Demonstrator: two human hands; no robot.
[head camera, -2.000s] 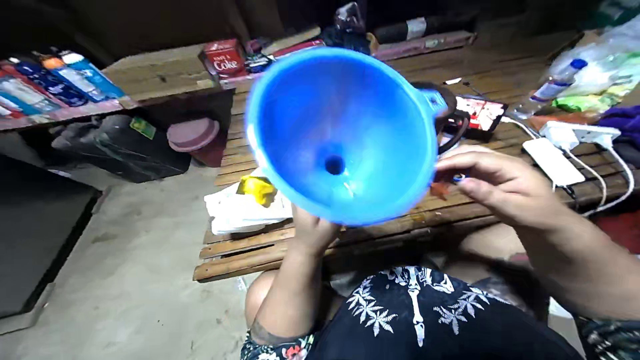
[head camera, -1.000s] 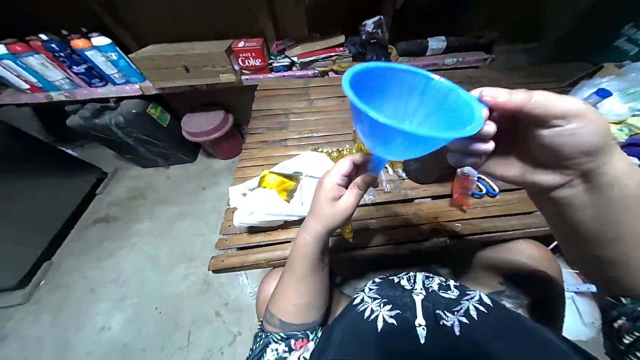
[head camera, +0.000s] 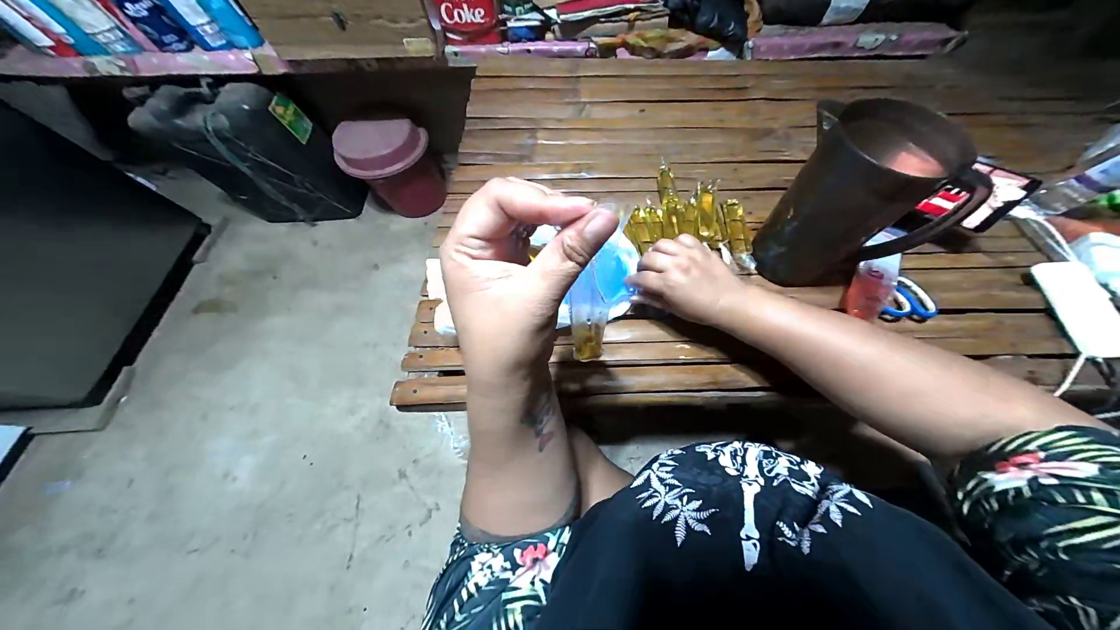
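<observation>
Raised over the slatted bench's near edge, my left hand (head camera: 525, 254) pinches the top of a narrow clear plastic bag (head camera: 588, 315) between thumb and fingertips. A little yellow-brown liquid lies in the bag's bottom. My right hand (head camera: 687, 278) rests low, touching or close beside the blue plastic funnel (head camera: 617, 267), which lies partly hidden behind the bag; whether the fingers grip it is unclear. Just beyond the right hand stand several small tied plastic packets of yellow oil-like liquid (head camera: 691, 214). A dark plastic pitcher (head camera: 862, 188) is to their right.
Blue-handled scissors (head camera: 912, 300) and a clear packet with red contents (head camera: 871, 284) lie near the pitcher. A white power device (head camera: 1081, 306) with cables is at right. A lidded pink bin (head camera: 394, 166) and a black jerrycan (head camera: 262, 149) stand on the floor left of the slatted bench (head camera: 560, 114).
Both hands have let go of the raised funnel, which is now down on the bench. My left hand now holds up the narrow bag. My right hand has moved down toward the funnel and packets.
</observation>
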